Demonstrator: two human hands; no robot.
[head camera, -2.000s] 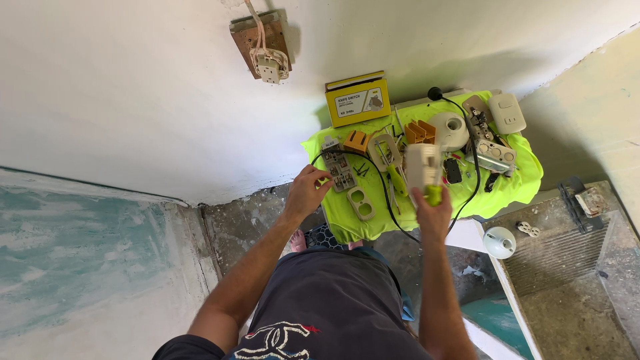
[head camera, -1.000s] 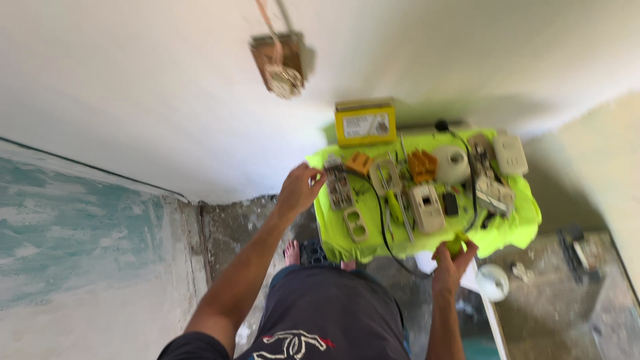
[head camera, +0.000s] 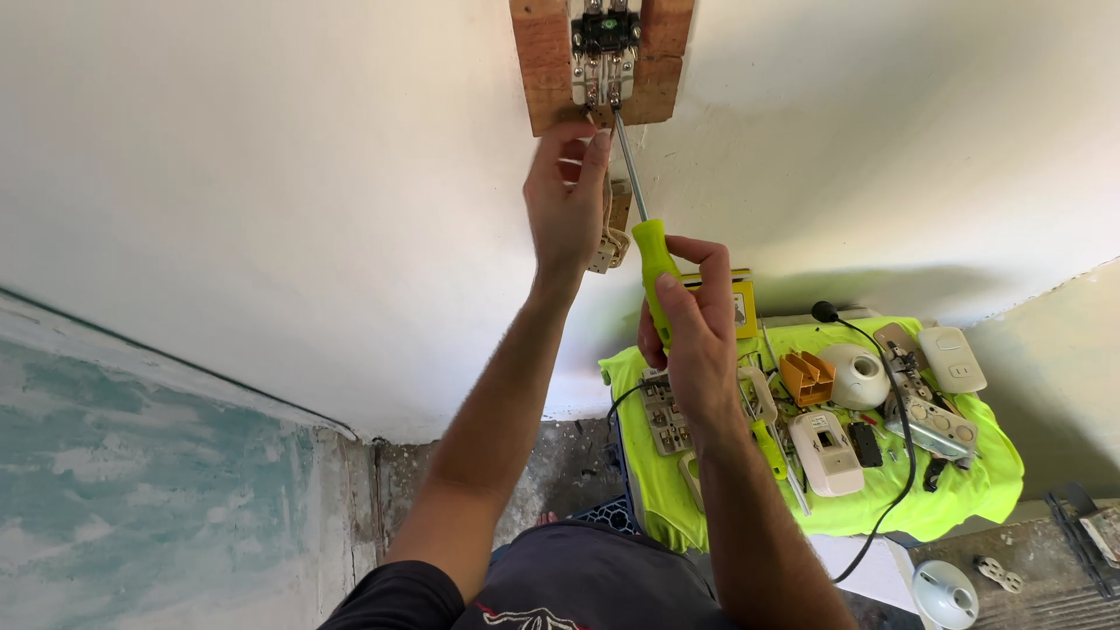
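Observation:
My right hand (head camera: 696, 319) grips the yellow-green handle of a screwdriver (head camera: 654, 271). The screwdriver's metal shaft points up, its tip at a lower terminal of an open knife switch (head camera: 605, 52) with a black crossbar. That switch is mounted on a wooden board (head camera: 547, 57) on the wall. My left hand (head camera: 569, 192) is raised just below the switch, fingertips by the wires at its lower left terminal; whether they pinch a wire is unclear. Beneath, pale wires run down to an outlet (head camera: 604, 256) on a smaller wood block.
At the lower right, a yellow-green cloth (head camera: 945, 516) holds a white lamp holder (head camera: 853, 376), an orange plastic part (head camera: 807, 378), a white device (head camera: 825, 455), a metal box (head camera: 936, 424) and a second screwdriver (head camera: 770, 451). A black cable (head camera: 910, 446) hangs over its edge. A round fixture (head camera: 945, 595) lies on the floor.
Both hands have moved from the cloth-covered surface up to the switch on the wall. The right hand now shows a screwdriver. The view has shifted, bringing the switch in.

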